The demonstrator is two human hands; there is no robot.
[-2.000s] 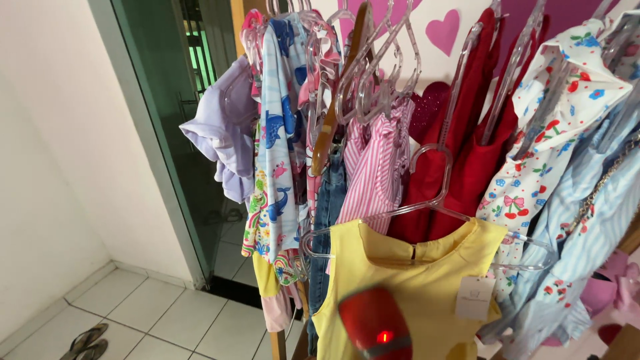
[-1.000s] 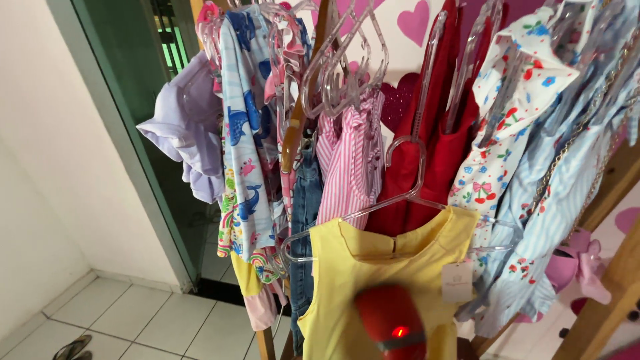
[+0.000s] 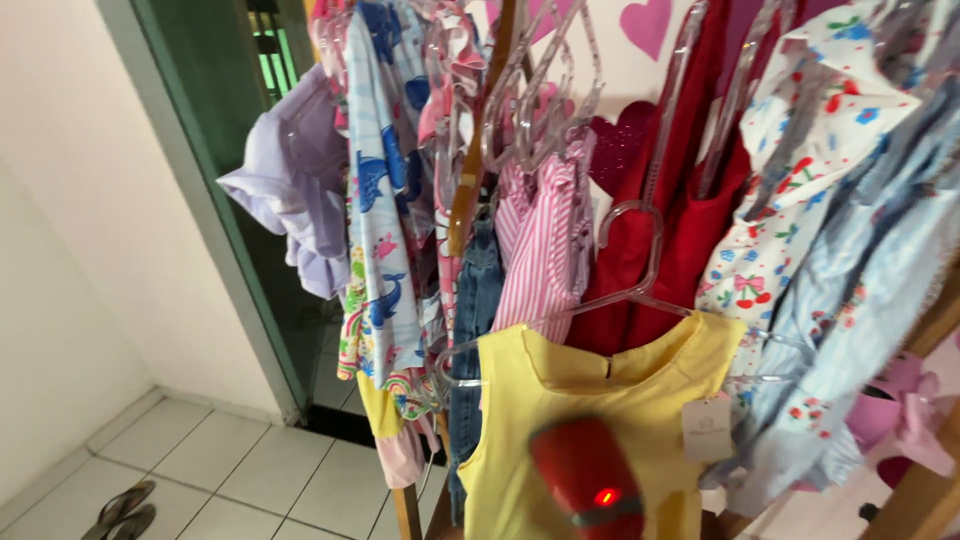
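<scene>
A yellow sleeveless top (image 3: 570,390) hangs upright on a clear plastic hanger (image 3: 634,294), with a paper tag (image 3: 706,427) at its right side. In front of its chest is a blurred red handheld device (image 3: 585,476), with a dark band and a glowing red light near the bottom edge. Its kind cannot be told, nor whether it touches the cloth. Neither my left hand nor my right hand shows clearly; whatever holds the device lies below the frame.
Behind hang a lilac garment (image 3: 296,180), a whale-print garment (image 3: 386,217), a pink-striped garment (image 3: 536,255), red garments (image 3: 622,300) and a cherry-print garment (image 3: 780,195). Flip-flops (image 3: 124,514) lie on the tiled floor (image 3: 225,457) beside a doorway.
Compared with the frame of two seconds ago, the red device is farther right across the yellow top, closer to the tag. The top still hangs on its hanger.
</scene>
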